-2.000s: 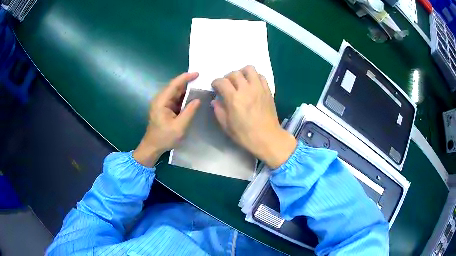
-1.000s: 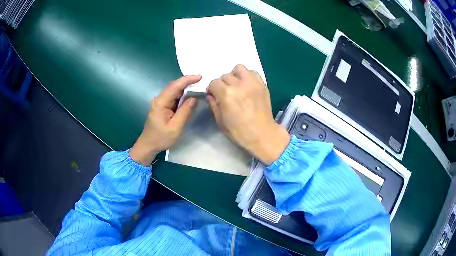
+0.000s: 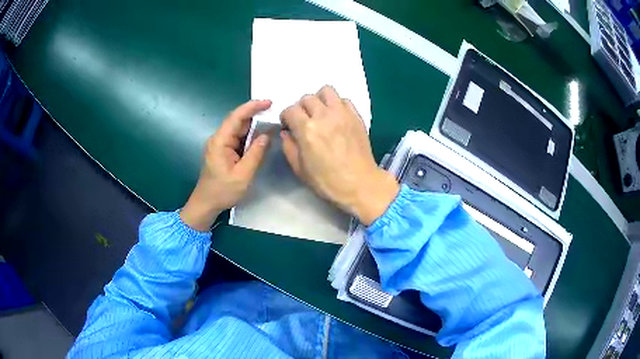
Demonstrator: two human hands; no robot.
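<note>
A long sheet lies on the green bench in front of me, its far part plain white and its near part grey-beige. My left hand pinches the sheet's left edge between thumb and fingers, near where white meets grey. My right hand rests over the middle of the sheet, fingers curled at the same boundary; whether it holds a small piece is hidden by the fingers.
A stack of dark tablet back covers with white edges stands right of the sheet, partly under my right sleeve. Another dark cover lies behind it across the pale rail. A grey device is at the far right.
The white part of the sheet has shifted and lies flatter than a second ago. Both hands have moved slightly left and stay at the boundary. The view has shifted a little.
</note>
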